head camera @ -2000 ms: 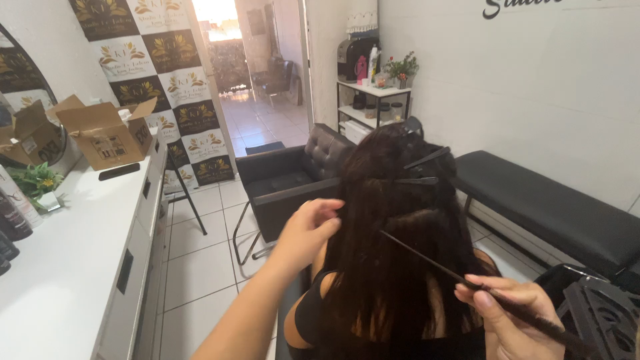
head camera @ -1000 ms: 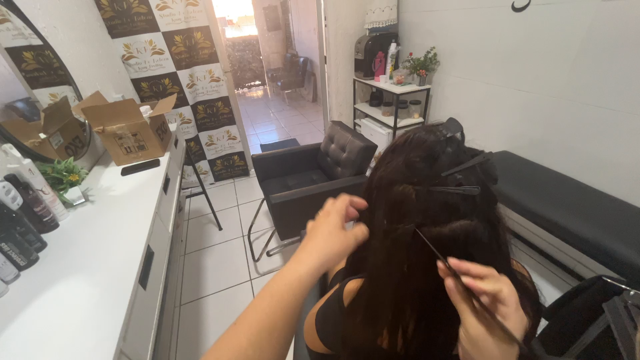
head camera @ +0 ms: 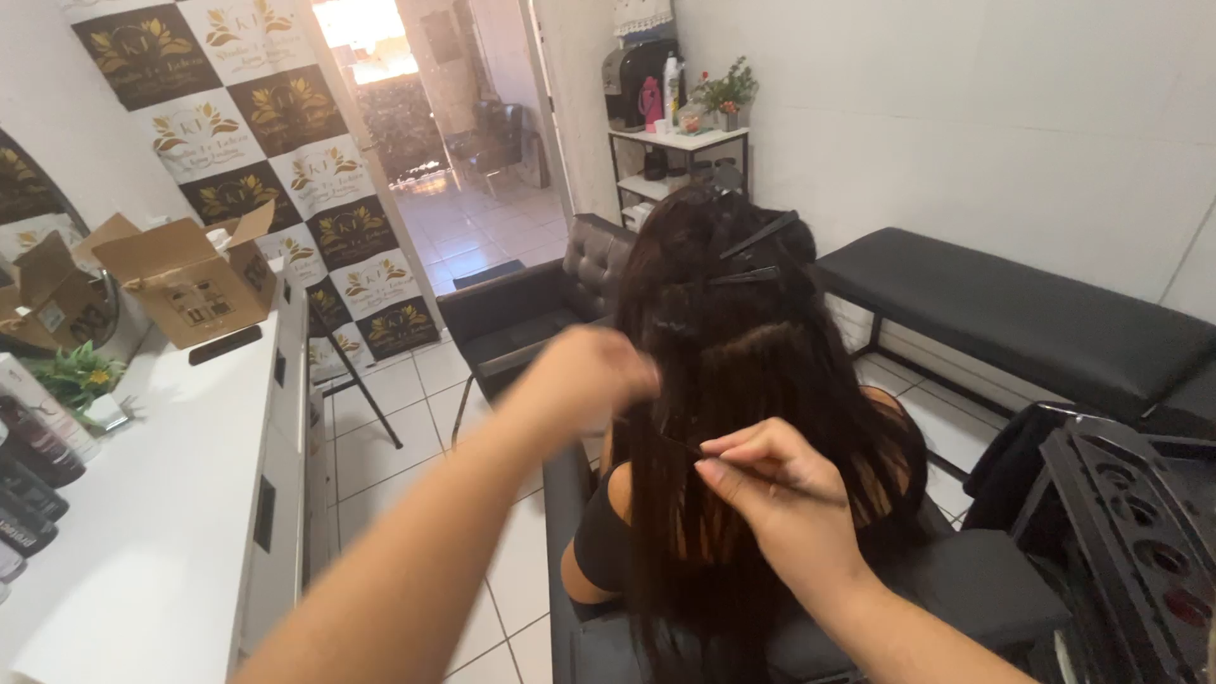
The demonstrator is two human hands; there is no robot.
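Note:
A person with long dark hair (head camera: 731, 399) sits facing away from me, upper sections pinned with dark hair clips (head camera: 746, 275). A pale parting line crosses the back of the head. My left hand (head camera: 598, 375) is blurred at the left side of the hair, fingers bent; whether strands lie between them is unclear. My right hand (head camera: 784, 475) is at the back of the hair, thumb and fingers pinching the thin dark handle of a hair tool (head camera: 803, 489), probably a tail comb. The thin tip points left into the hair, and its other end is hidden by my hand.
On the left, a white counter (head camera: 161, 503) holds an open cardboard box (head camera: 190, 285), a dark phone-like object, bottles and a plant. Ahead are a black armchair (head camera: 532, 304) and a shelf (head camera: 679, 142). A black bench (head camera: 1026, 313) and a black trolley (head camera: 1130, 532) stand to the right.
My right hand has changed its hold; the tool's tip, earlier pointing up at the parting, now lies lower in the hair. My left hand stays beside the hair's left side. The view has shifted.

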